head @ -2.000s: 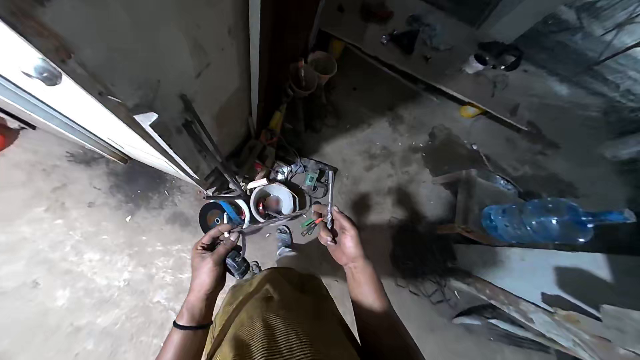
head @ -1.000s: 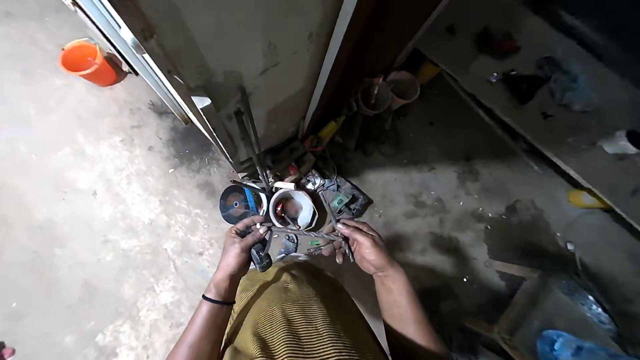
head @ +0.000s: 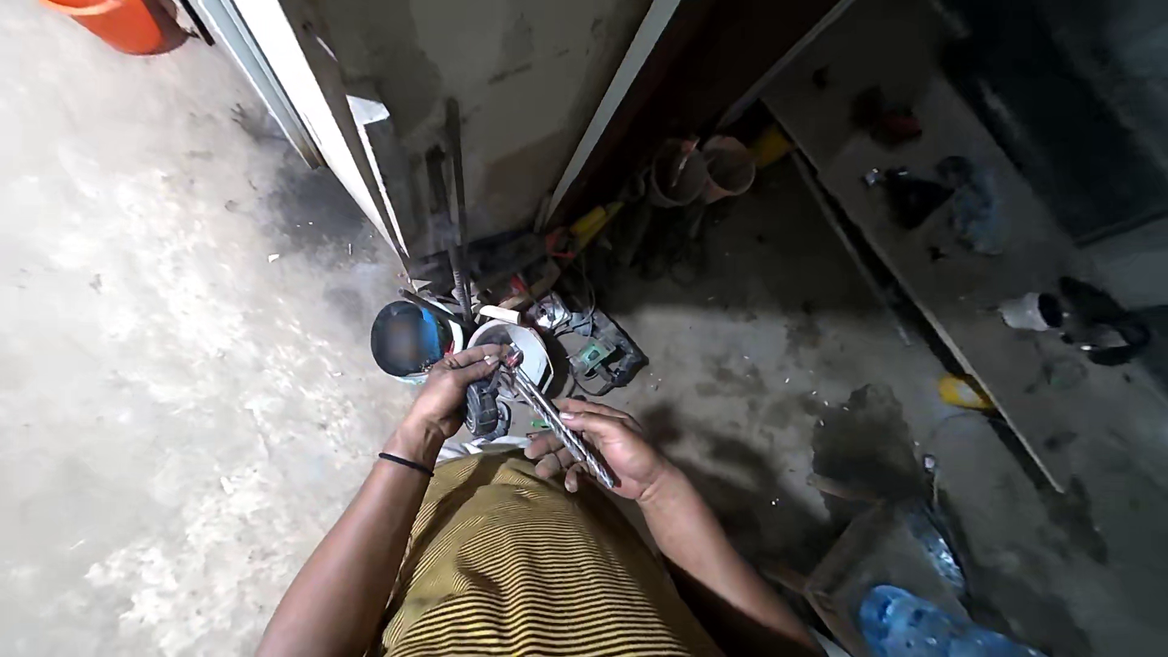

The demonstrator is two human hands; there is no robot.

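Note:
Several long metal rods, which look like masonry drill bits (head: pixel 561 424), lie together across my right hand (head: pixel 607 443), slanting from upper left to lower right. My right thumb rests over them, with the other fingers beneath. At their upper end, the fingertips of my left hand (head: pixel 465 379) pinch a small piece or the tips; which one is hard to tell. A white bucket (head: pixel 538 351) stands just beyond my hands. Below my left hand is a dark object (head: pixel 484 408), perhaps a power tool, partly hidden. Left of the bucket sits a dark disc with a blue part (head: pixel 406 339) on another container.
A green and black tool (head: pixel 595 358) lies right of the bucket. Metal bars (head: pixel 456 210) lean against the door panel. Two pots (head: pixel 728 169) stand farther back. A blue plastic bottle (head: pixel 931 625) is at lower right, an orange bucket (head: pixel 123 23) at upper left.
The rods, held crosswise between both hands one second ago, now slant down into my right palm. My left hand has moved closer to my right. The view has shifted.

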